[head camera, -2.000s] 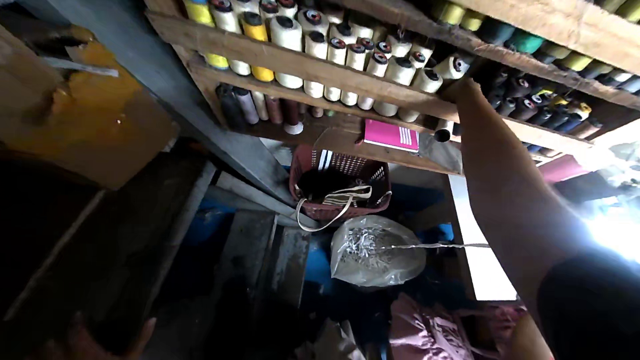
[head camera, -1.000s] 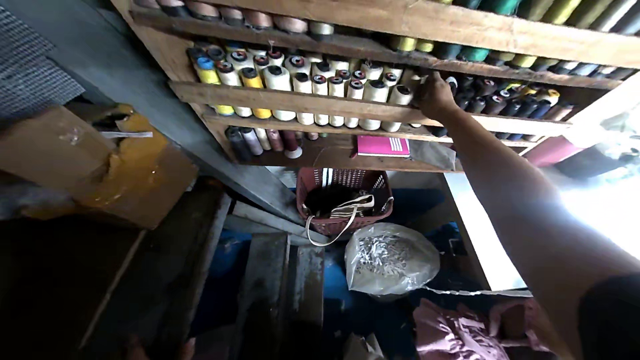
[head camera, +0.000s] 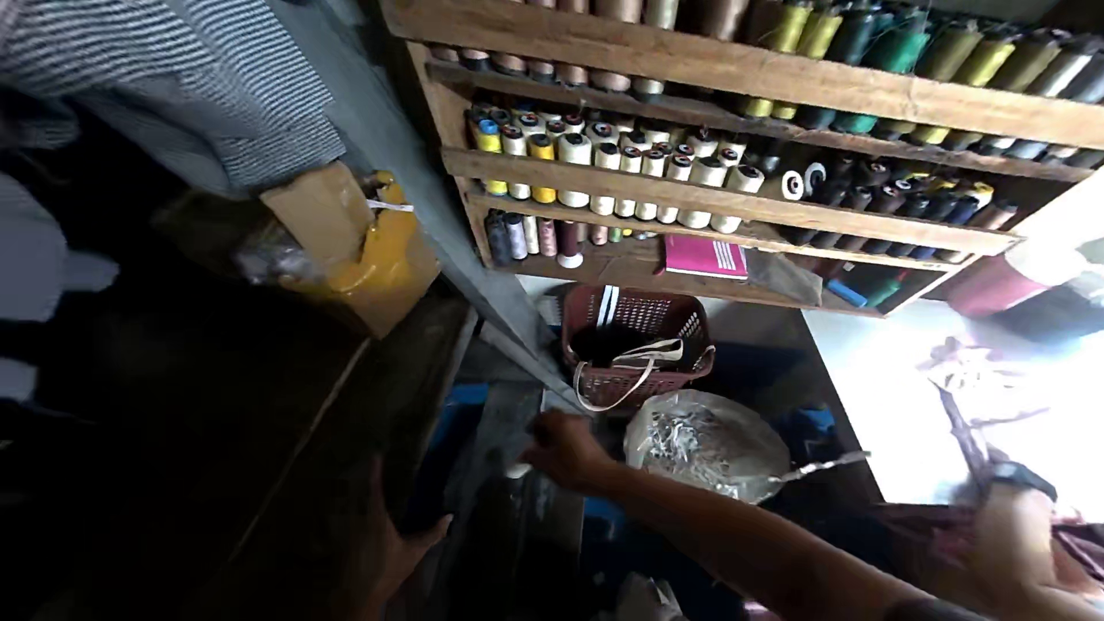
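Observation:
My right hand (head camera: 565, 448) is closed around a small white item (head camera: 517, 471), most of it hidden by the fingers, above a dark wooden bench (head camera: 500, 517). My left hand (head camera: 398, 548) is at the lower left, thumb and fingers apart, with nothing seen in it. Beyond them a wooden rack (head camera: 742, 203) holds rows of thread spools; cream cones (head camera: 709, 172) stand on its middle shelf, beside yellow and dark ones. Two spools (head camera: 792, 185) there lie with their ends facing me.
A maroon plastic basket (head camera: 634, 315) with a pale strap and a clear bag of scraps (head camera: 690, 440) are below the rack. An open cardboard box (head camera: 397, 285) sits at left. At right, another person's forearm (head camera: 1018, 526) reaches over a white tabletop (head camera: 854, 388).
My right hand has left the rack's middle shelf and come down toward the bench, now with a white item in it. The view has shifted, showing another person's forearm at right.

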